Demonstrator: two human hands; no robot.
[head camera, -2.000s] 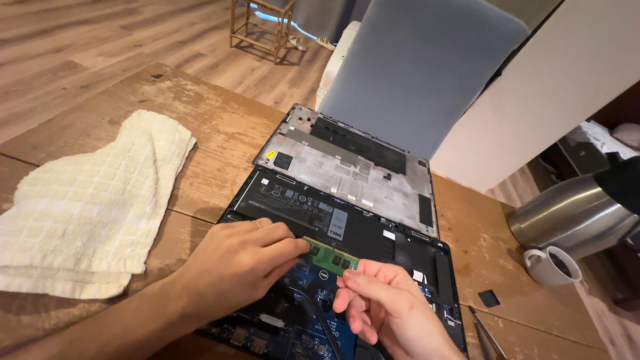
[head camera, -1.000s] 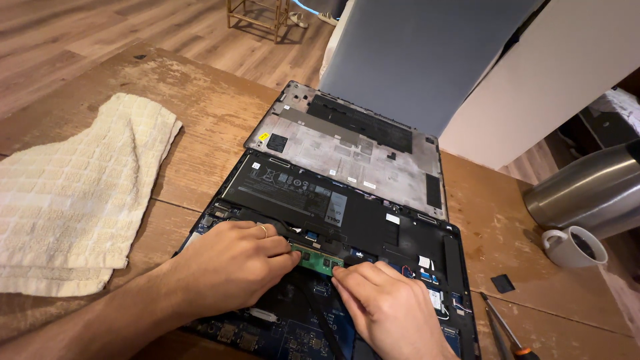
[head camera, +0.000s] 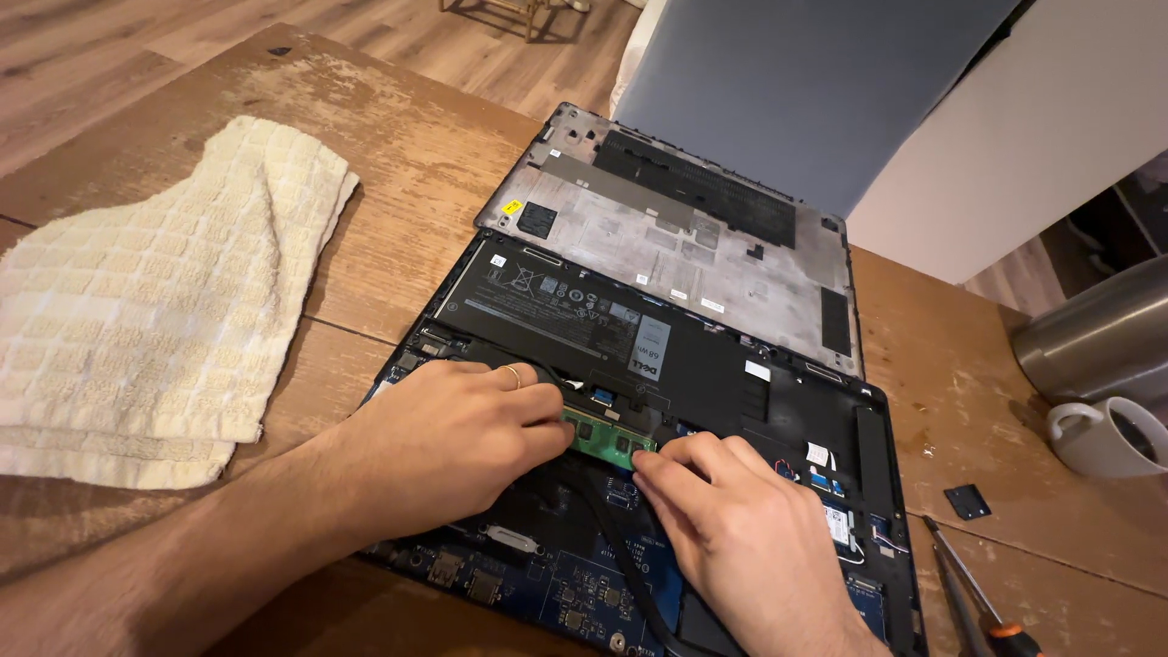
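A green RAM module (head camera: 607, 439) lies low over the middle of an opened Dell laptop (head camera: 730, 401), just below its black battery (head camera: 557, 315). My left hand (head camera: 465, 433), a ring on one finger, grips the module's left end. At its right end, the fingertips of my right hand (head camera: 739, 520) pinch the corner. Whether the module sits in a slot cannot be seen, as my fingers hide both ends. Blue circuit board (head camera: 584, 584) shows beneath and between my hands, with a black cable (head camera: 620, 547) crossing it.
The laptop's bottom cover (head camera: 639, 228) lies inside up beyond the base. A cream towel (head camera: 173, 301) is at the left of the wooden table (head camera: 392, 182). At the right are a screwdriver (head camera: 967, 570), a small black square piece (head camera: 967, 501), a mug (head camera: 1109, 438) and a metal jug (head camera: 1104, 333).
The RAM module, held up and tilted between both hands two seconds ago, has come down low over the laptop's board. Both hands have moved down with it. The view has shifted somewhat.
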